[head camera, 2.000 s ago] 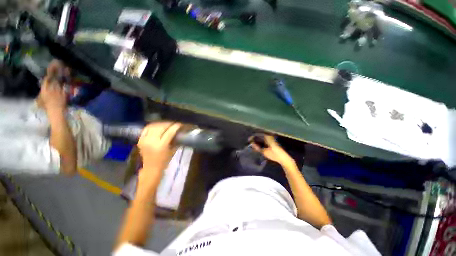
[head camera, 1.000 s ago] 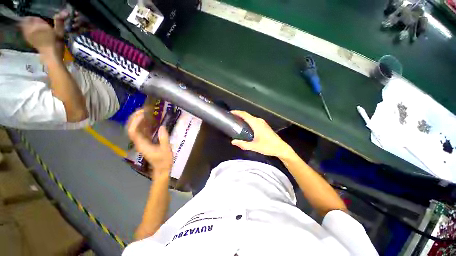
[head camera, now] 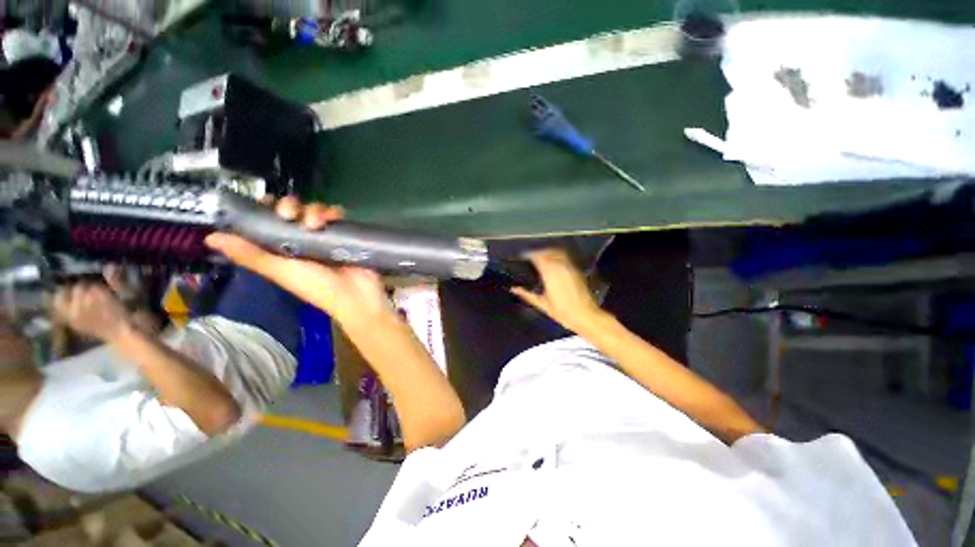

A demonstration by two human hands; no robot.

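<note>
The hot-air styling brush (head camera: 364,248) lies level across the view in front of the bench edge. Its bristle barrel, silver with magenta and black bristles, points left. My left hand (head camera: 310,262) is closed around the grey handle near the barrel, with fingertips over its upper side. My right hand (head camera: 561,288) is at the right end, with its fingers on the black cord part at the handle's tail. The far side of the grip is hidden.
A blue-and-black hand screwdriver (head camera: 567,134) lies on the green bench (head camera: 428,160). A white paper sheet (head camera: 855,128) with screw piles is at right, a clear cup (head camera: 706,24) beside it. A black box (head camera: 251,128) stands at left. A neighbouring worker (head camera: 139,395) is at lower left.
The view has turned and shifted. My left hand, off the brush a second ago, now holds its handle near the barrel. My right hand has moved from the handle's end to the cord part.
</note>
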